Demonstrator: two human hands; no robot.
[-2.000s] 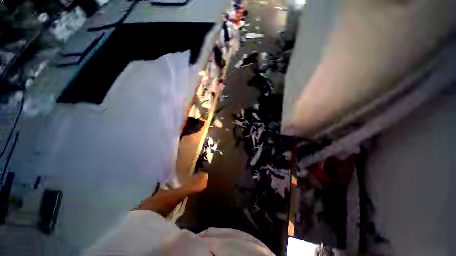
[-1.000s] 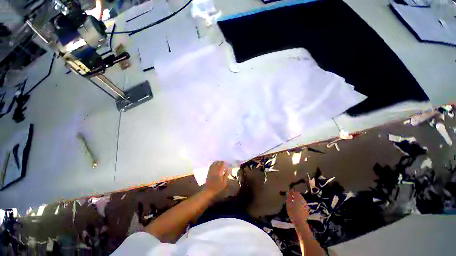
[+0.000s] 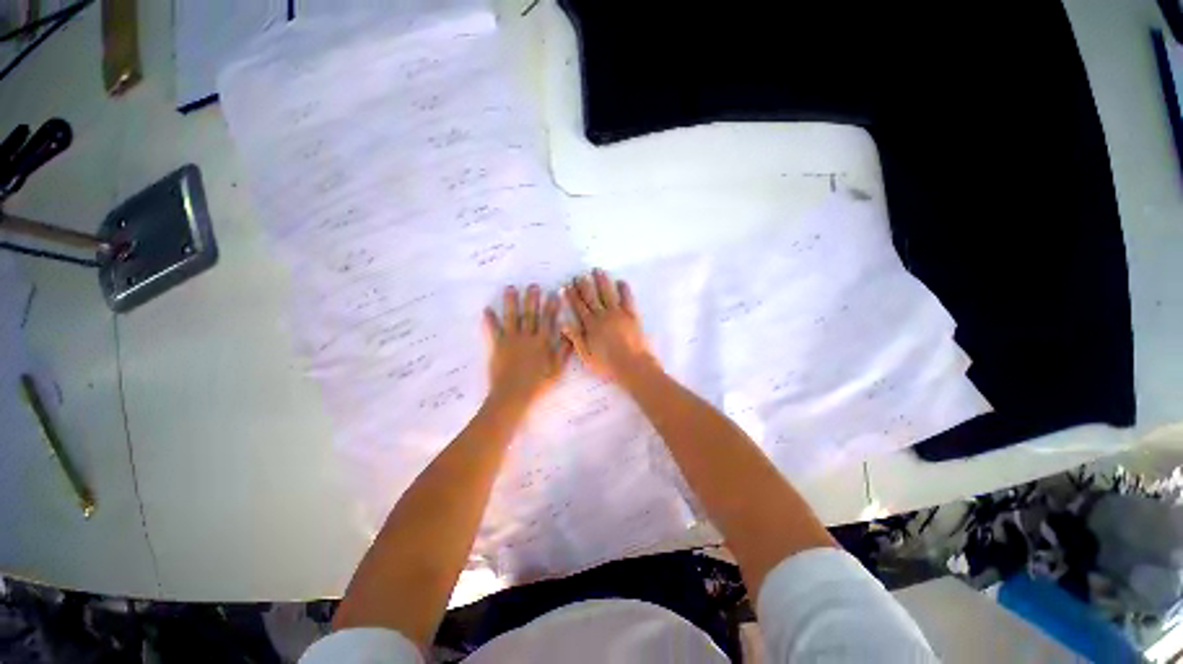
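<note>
A large L-shaped white paper marker (image 3: 389,260) with rows of small printed text lies on the table in front of me, creased. My left hand (image 3: 525,340) and my right hand (image 3: 607,327) rest flat on it near its inner corner, palms down, fingers spread, thumbs close together. Neither hand grips anything. A thick black L-shaped fabric lay (image 3: 992,208) lies beyond and to the right; the marker's right end overlaps its inner edge.
The cutting machine's grey base plate (image 3: 162,240) stands at the left on the off-white table (image 3: 234,454). A thin metal tool (image 3: 57,444) lies at the left. A brownish bar (image 3: 121,47) is at the upper left. Scraps (image 3: 1038,512) lie beyond the front edge.
My left hand has moved from the table's front edge onto the paper, and my right hand has come up beside it. The view is closer, and the printed text now shows.
</note>
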